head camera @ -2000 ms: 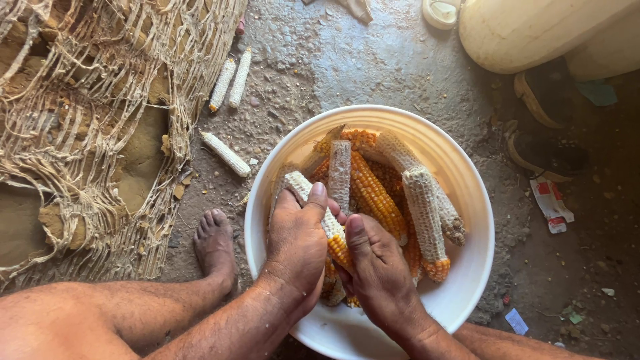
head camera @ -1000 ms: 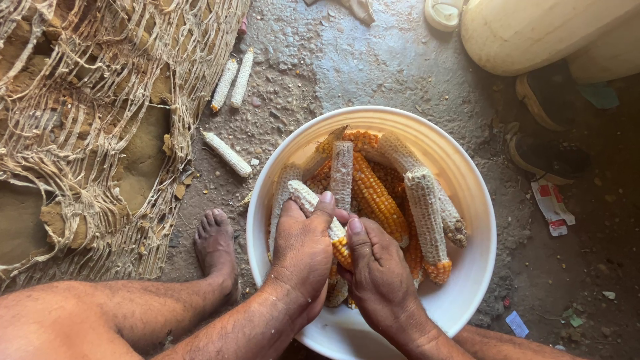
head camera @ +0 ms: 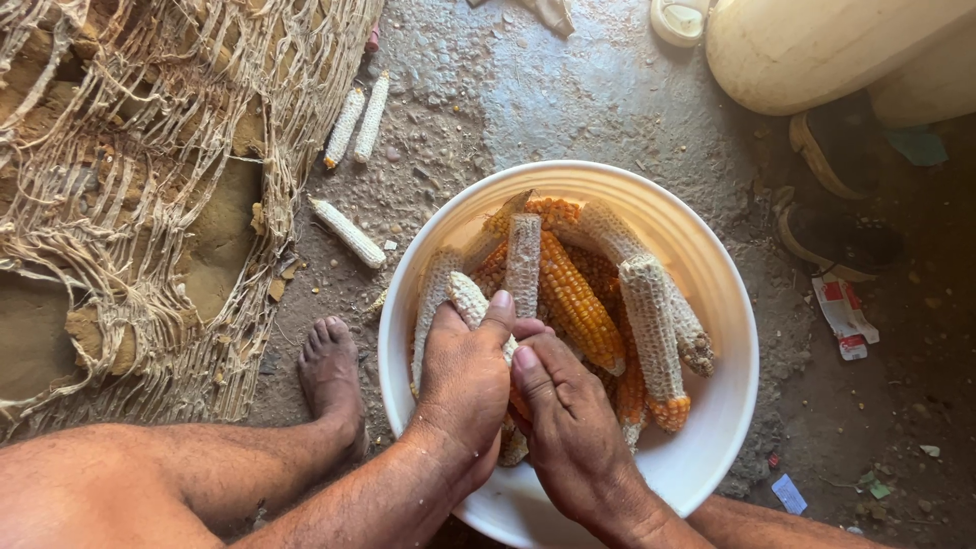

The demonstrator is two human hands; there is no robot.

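Observation:
Over a white plastic tub (head camera: 724, 457), my left hand (head camera: 465, 374) grips a mostly bare corn cob (head camera: 467, 296), its pale tip poking out above the fingers. My right hand (head camera: 568, 412) is closed around the lower end of the same cob, the thumb pressed on it; most of that end is hidden. An orange ear of corn (head camera: 579, 305) lies in the tub beyond my hands. Beside it stand a stripped cob (head camera: 523, 263) and a cob with orange kernels left at its lower end (head camera: 652, 328). Loose orange kernels show at the tub's far side.
Several bare cobs (head camera: 347, 232) lie on the rough floor left of the tub, near my bare foot (head camera: 332, 374). A frayed rope-strung frame (head camera: 152, 152) fills the left side. At right are pale plastic containers (head camera: 808, 46), a pair of sandals (head camera: 831, 236) and a torn wrapper (head camera: 845, 316).
The orange kernels seen between my hands on the held cob earlier are now mostly covered by my right hand. Both hands remain on that cob, and the other cobs have not plainly moved.

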